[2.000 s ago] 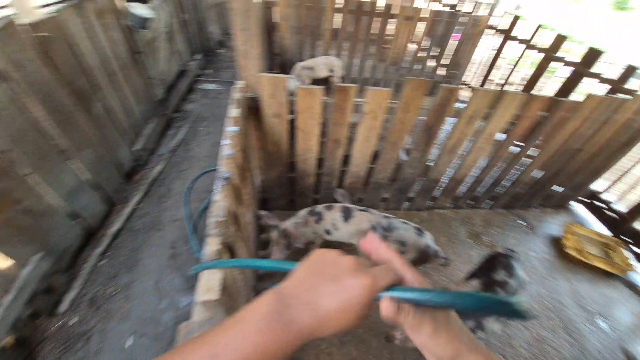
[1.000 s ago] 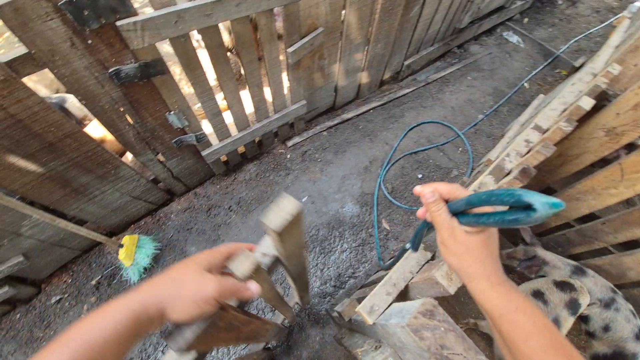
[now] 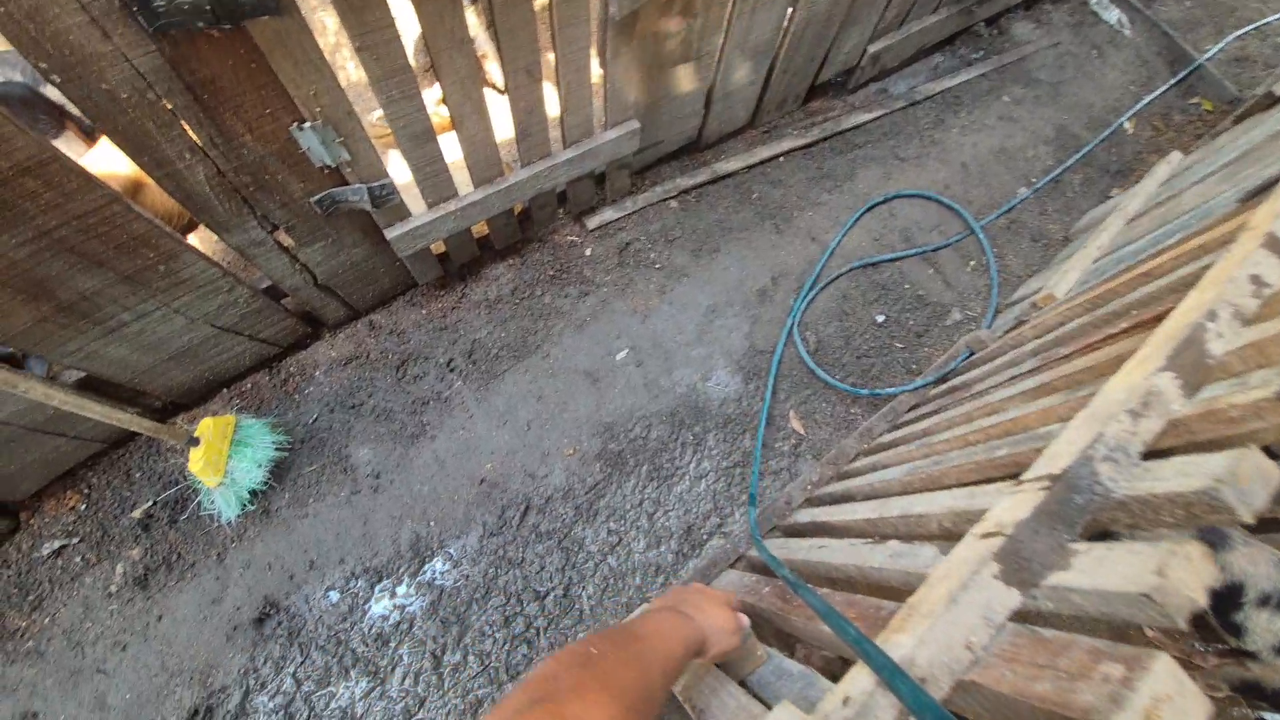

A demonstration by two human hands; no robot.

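Observation:
My left hand (image 3: 703, 618) reaches in from the bottom edge, its fingers curled over the end of a wooden board (image 3: 742, 655) of the low slatted fence or gate. Just right of it, a green garden hose (image 3: 830, 615) crosses over the fence slats and leaves the view at the bottom. The rest of the hose lies in a loop on the dirt walkway and runs off to the upper right. My right hand is out of view.
A yellow-headed broom with green bristles (image 3: 240, 465) stands by the plank wall (image 3: 130, 250) at left. A loose wooden strip (image 3: 800, 140) lies along the far wall. The walkway (image 3: 480, 420) looks wet. Part of a spotted pig (image 3: 1245, 600) shows behind the slatted fence (image 3: 1060, 480) at right.
My right hand, which held a folded part of the hose one second ago, has left the view. My left hand, on the boards then too, now appears farther right, beside the slatted fence.

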